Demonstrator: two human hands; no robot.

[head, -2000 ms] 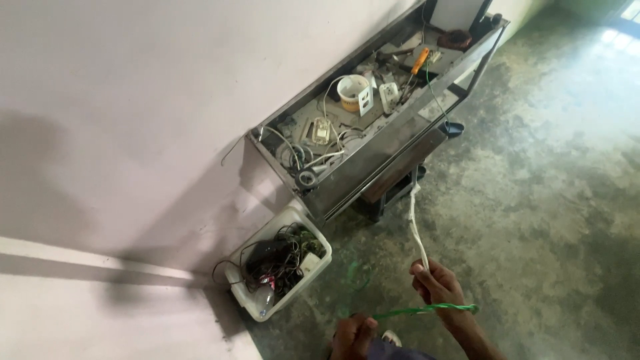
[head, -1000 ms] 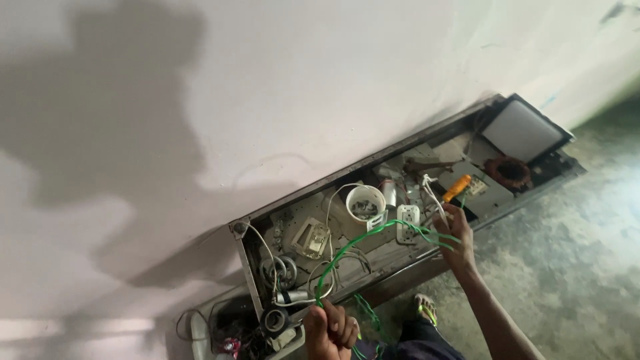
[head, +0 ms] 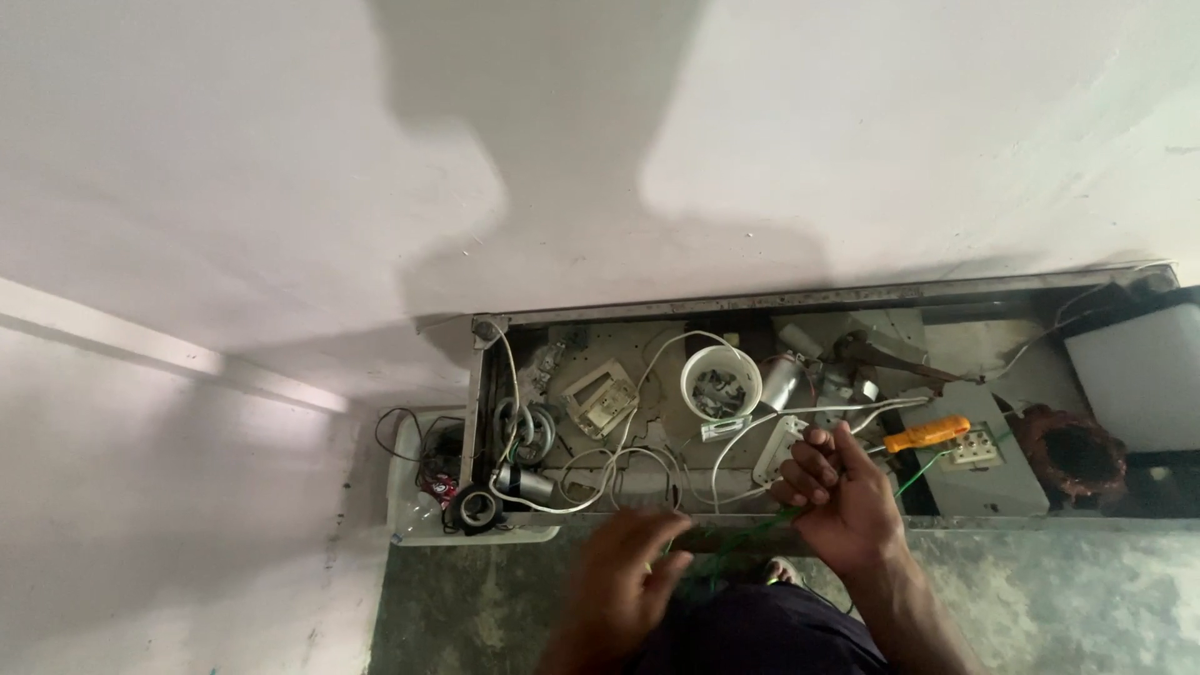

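Note:
My right hand (head: 839, 497) is curled around green wire (head: 750, 536) in front of the metal-framed bench, near an orange-handled screwdriver (head: 926, 434). My left hand (head: 630, 581) is blurred, to the left of the wire, its thumb and fingers apart; whether it touches the wire is unclear. White cable (head: 825, 409) lies across the bench behind my right hand. A white plastic tub (head: 720, 382) of small metal pieces stands behind my hands. An ivory socket plate (head: 605, 401) sits left of the tub, and a white socket strip (head: 776, 452) is partly hidden by my right hand.
The bench's front rail (head: 994, 523) runs just beyond my hands. A roll of black tape (head: 475, 508) is at its left corner, above a white plastic bin (head: 403, 487) of wires. A rusty coil (head: 1069, 455) lies at the right. The wall (head: 281, 187) rises behind.
The white cable that was in my right hand now lies on the bench. Both hands have drawn closer together, with the green wire lower between them. The view has swung strongly.

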